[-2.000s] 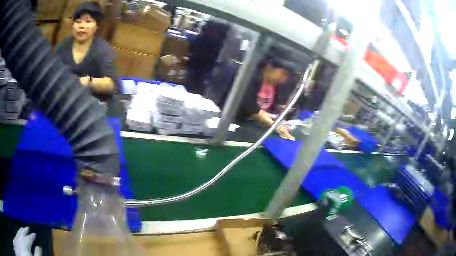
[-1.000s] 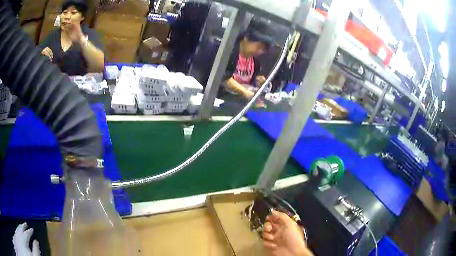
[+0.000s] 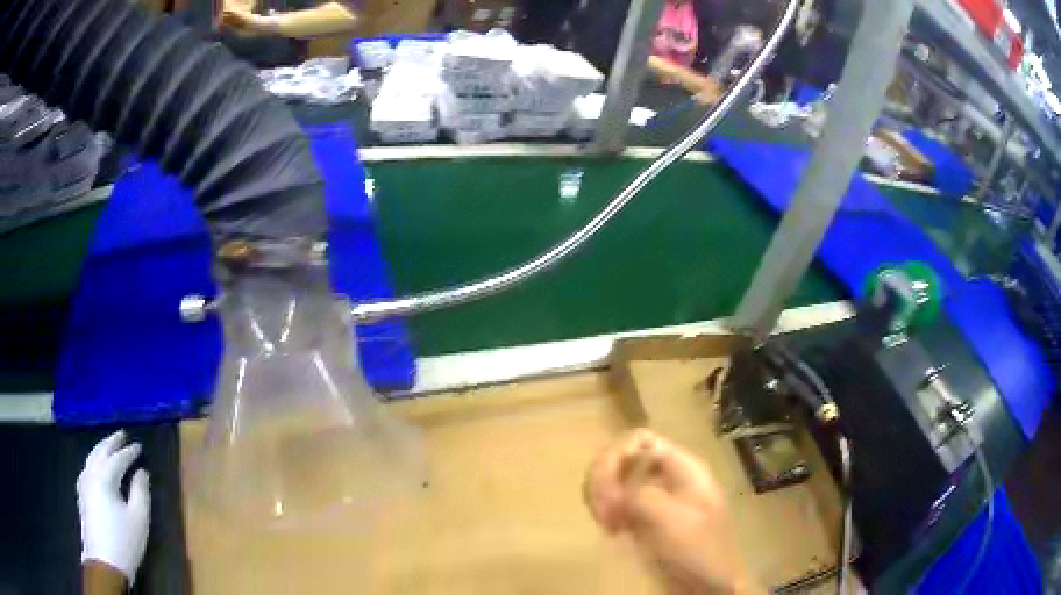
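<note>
My left hand (image 3: 113,506), in a white glove, rests at the lower left on the dark bench mat (image 3: 47,500), fingers apart, with nothing seen in it. My bare right hand (image 3: 663,500) is over the cardboard work sheet (image 3: 500,465), left of the dark metal soldering iron stand (image 3: 774,459). Its fingers are curled and blurred; I cannot tell if they hold anything. The stand sits in the shallow cardboard tray (image 3: 626,384). No circuit board or housing shows on the sheet.
A clear fume hood (image 3: 291,407) hangs on a black ribbed hose (image 3: 250,151) over the sheet. A silver gooseneck (image 3: 559,250) crosses the green belt (image 3: 489,233). Blue sheets (image 3: 140,302), a metal post (image 3: 814,186) and a green solder reel (image 3: 913,296) stand around. People's arms and white cartons show behind.
The view has tilted down and shifted left, showing more of the bench. My right hand came into view at the stand, then moved left over the sheet. My gloved left hand now shows more fully.
</note>
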